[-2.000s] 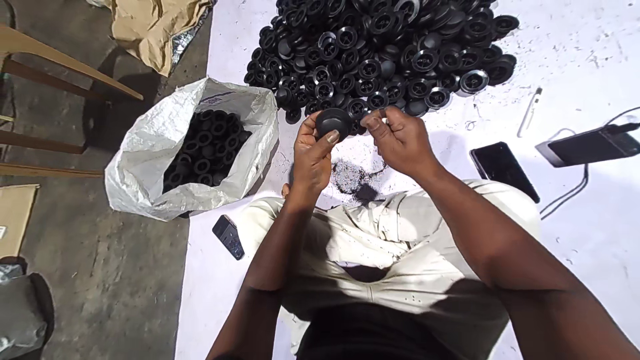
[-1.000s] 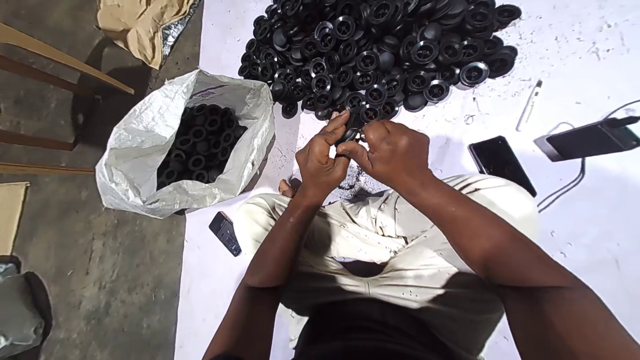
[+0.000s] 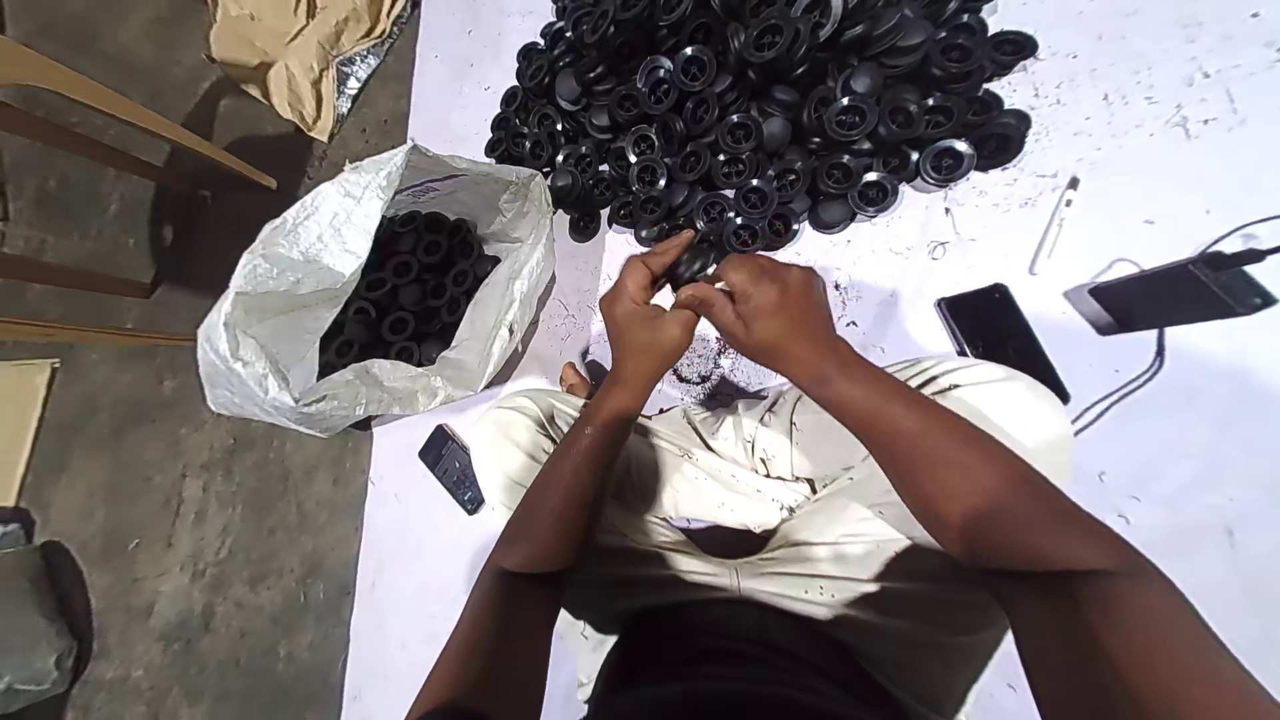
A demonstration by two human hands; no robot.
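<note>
Between my hands is a round black plastic part (image 3: 692,262), just below a large pile of similar round black parts (image 3: 740,130). My left hand (image 3: 645,318) grips its left side, index finger stretched along it. My right hand (image 3: 765,308) is closed at its right edge, thumb and finger pinched together; whether a small tool or scrap sits in that pinch cannot be told. Black shavings (image 3: 705,360) lie on the white sheet under my hands. To the left, an open white woven sack (image 3: 300,290) holds more round black parts (image 3: 410,290).
A smartphone (image 3: 1000,335) and a black device with a cable (image 3: 1180,295) lie at the right, near a white pen-like tool (image 3: 1054,225). A keypad phone (image 3: 452,468) is by my left knee. Wooden chair legs (image 3: 130,100) and brown paper (image 3: 300,50) are at upper left.
Two seconds ago the black part was held with its broad face showing and my right hand apart from my left. Now my hands meet around it, slightly nearer the pile.
</note>
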